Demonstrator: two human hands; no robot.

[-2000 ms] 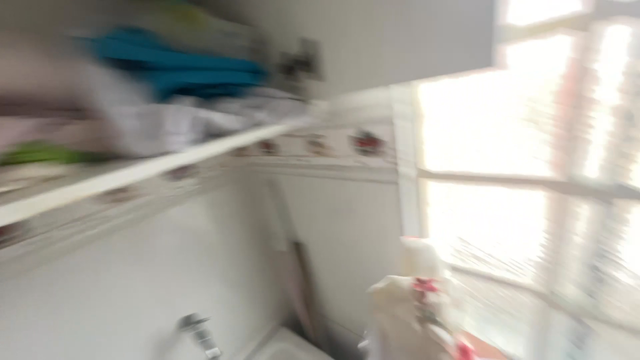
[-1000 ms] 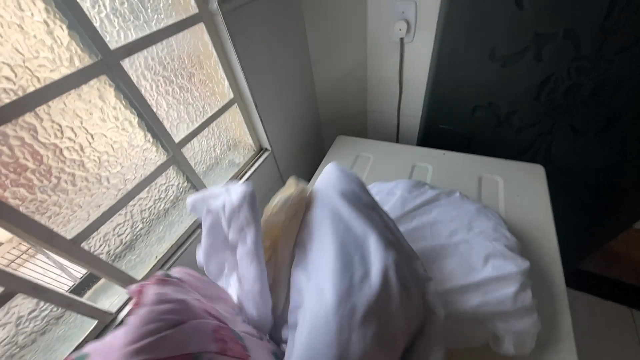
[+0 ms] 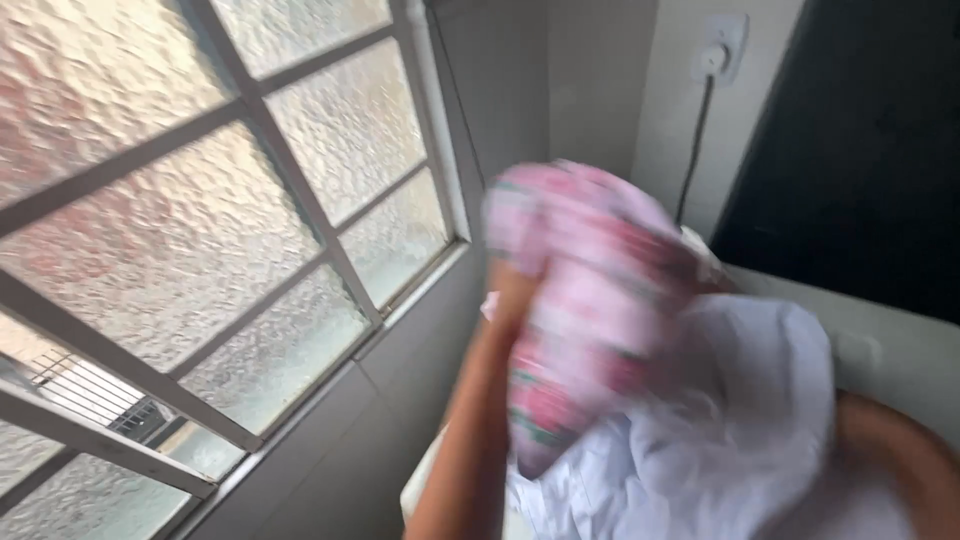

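A pink cloth with a red and green floral print (image 3: 592, 300), blurred by motion, is bunched up in the middle of the view. My left forearm rises from the bottom edge, and my left hand (image 3: 519, 281) holds this cloth, its fingers hidden in the folds. White cloth (image 3: 750, 375) lies in a heap below and to the right of the pink one. My right arm shows at the lower right beside the white cloth, which covers much of it; how my right hand is closed cannot be made out.
A metal-framed window with textured glass (image 3: 202, 247) fills the left side, one pane ajar at the lower left. Under the cloths is a white appliance top (image 3: 862, 330). Behind it are a wall socket with a plug and cord (image 3: 715, 60) and a dark panel (image 3: 862, 157).
The pink floral cloth has moved from the lower left up to the middle, above the white cloth. Both my arms have come into sight. The view has swung far from the shelf seen earliest.
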